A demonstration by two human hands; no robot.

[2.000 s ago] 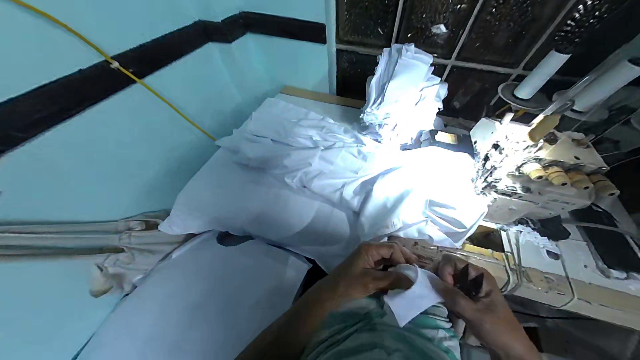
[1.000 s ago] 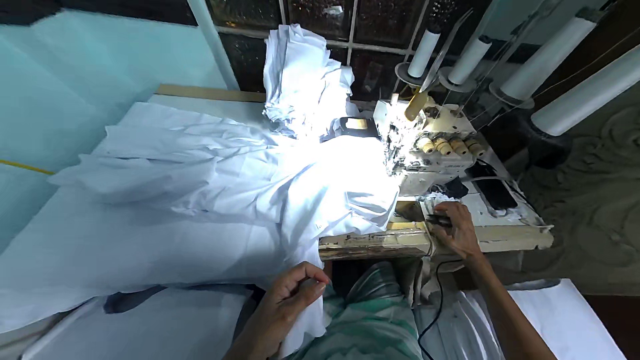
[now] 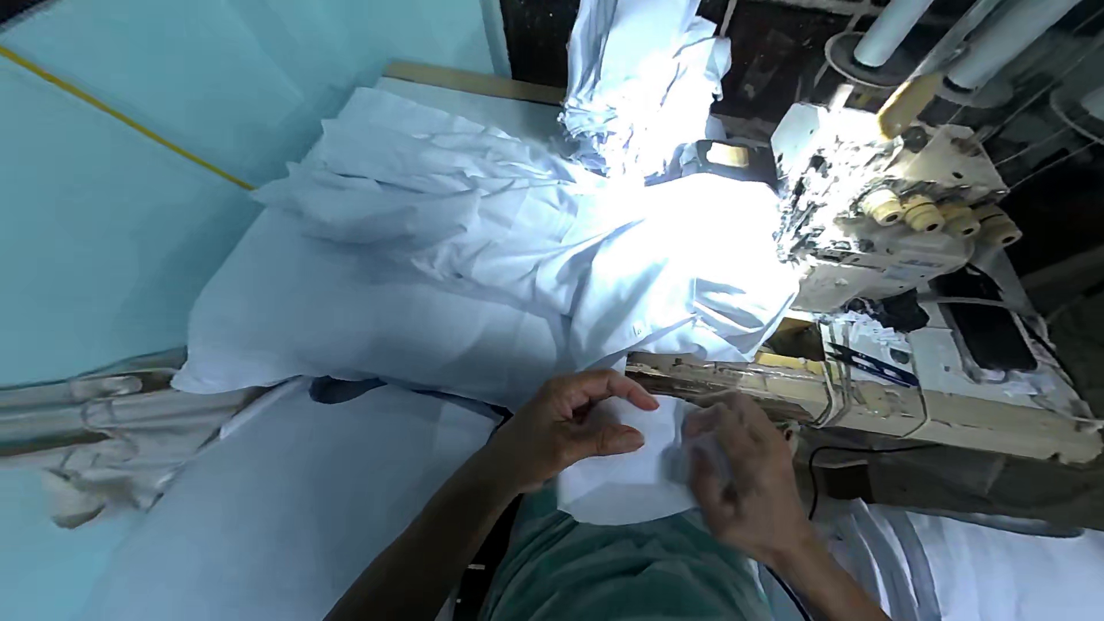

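My left hand (image 3: pixel 586 423) pinches the upper left edge of a small piece of white fabric (image 3: pixel 634 483) above my lap. At the fabric's right edge is my right hand (image 3: pixel 742 466), blurred, its fingers closed on the cloth. Large white cloth (image 3: pixel 483 233) lies rumpled over the table, up to the lit overlock sewing machine (image 3: pixel 888 207). Dark thread snips (image 3: pixel 873 366) rest at the table edge below the machine.
A stack of white cloth pieces (image 3: pixel 630 78) stands behind a dark box (image 3: pixel 733 161). A smartphone (image 3: pixel 983 319) lies right of the machine, near thread cones (image 3: pixel 893 30). The worn wooden table edge (image 3: pixel 897 405) runs before me; a black cable hangs beneath. More white fabric (image 3: pixel 992 561) lies lower right.
One second ago my right hand was at the table edge with the dark snips; now the snips lie there and both hands are together at the small white piece. The view has swung left.
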